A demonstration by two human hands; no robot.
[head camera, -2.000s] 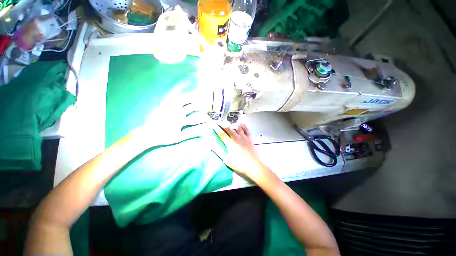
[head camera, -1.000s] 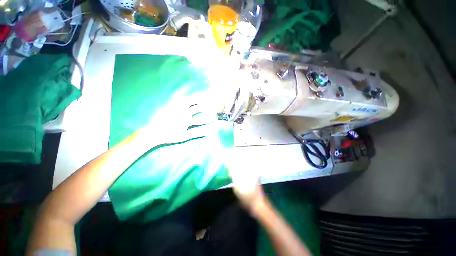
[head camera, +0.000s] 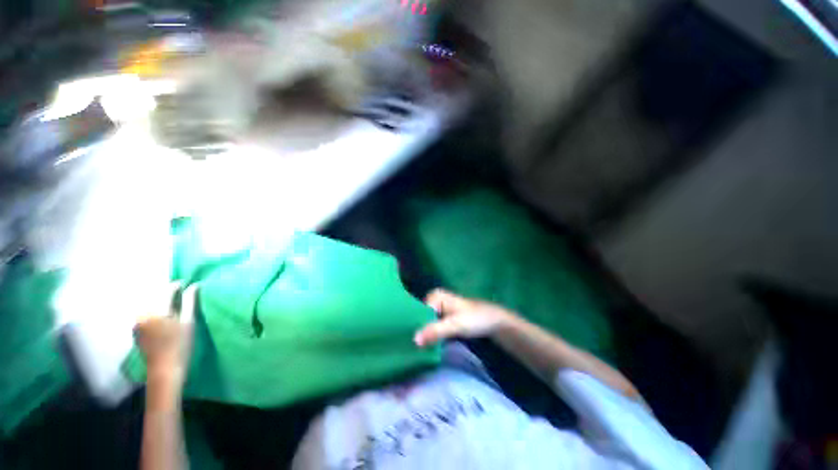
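Observation:
The green fabric panel (head camera: 312, 321) is stretched between my two hands over the front edge of the white table and my lap, with a dark crease or slit near its left part. My left hand (head camera: 167, 332) grips its left side. My right hand (head camera: 459, 318) pinches its right edge. The sewing machine (head camera: 285, 87) is a blurred off-white shape behind the cloth; its needle area is lost in glare.
The white table top (head camera: 368, 161) runs behind the fabric, strongly glared. Other green cloth (head camera: 505, 257) hangs low at the right, and more green cloth (head camera: 32, 340) lies at the far left. A blurred orange bottle (head camera: 145, 57) stands at the back left.
The view has swung to the right and blurred. The panel has moved off the machine area toward my lap. My right hand has taken hold of its right edge; my left hand now grips its left side.

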